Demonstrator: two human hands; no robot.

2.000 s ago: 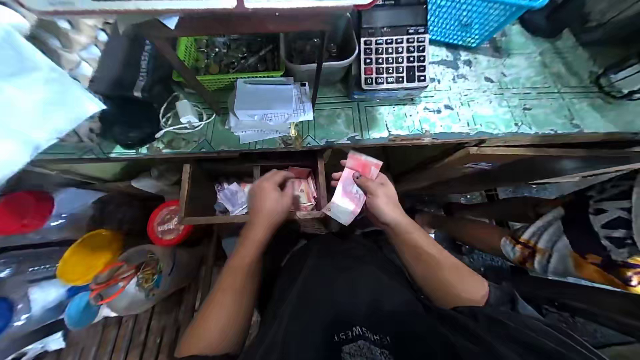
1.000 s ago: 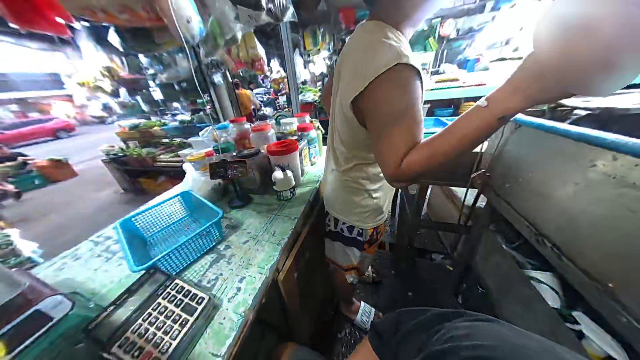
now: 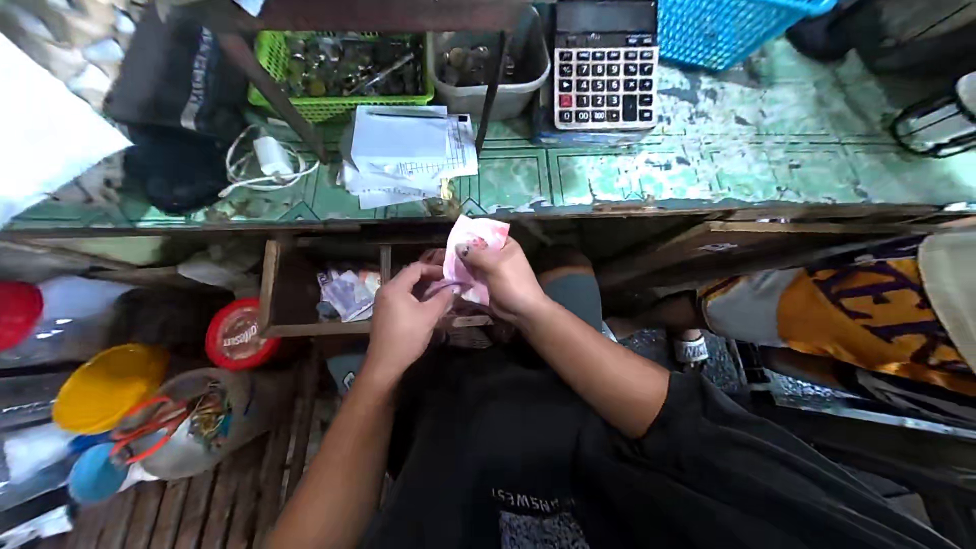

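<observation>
Pink and reddish banknotes are held up between both hands over an open wooden drawer. My right hand grips them from the right, thumb on top. With thumb and fingertips my left hand pinches the lower left part, where a darker, purplish note edge shows. In the drawer's left compartment lie loose purplish and orange banknotes. A divider parts it from the right compartment, which my hands mostly cover.
On the green counter stand a calculator, a green basket of coins, a grey tub, papers, a white charger and a blue basket. A person in orange-and-white shorts is at the right.
The view swung up to the street side and back down. Two seconds ago my left hand was over the drawer, apart from the notes in my right hand; now both hands hold them.
</observation>
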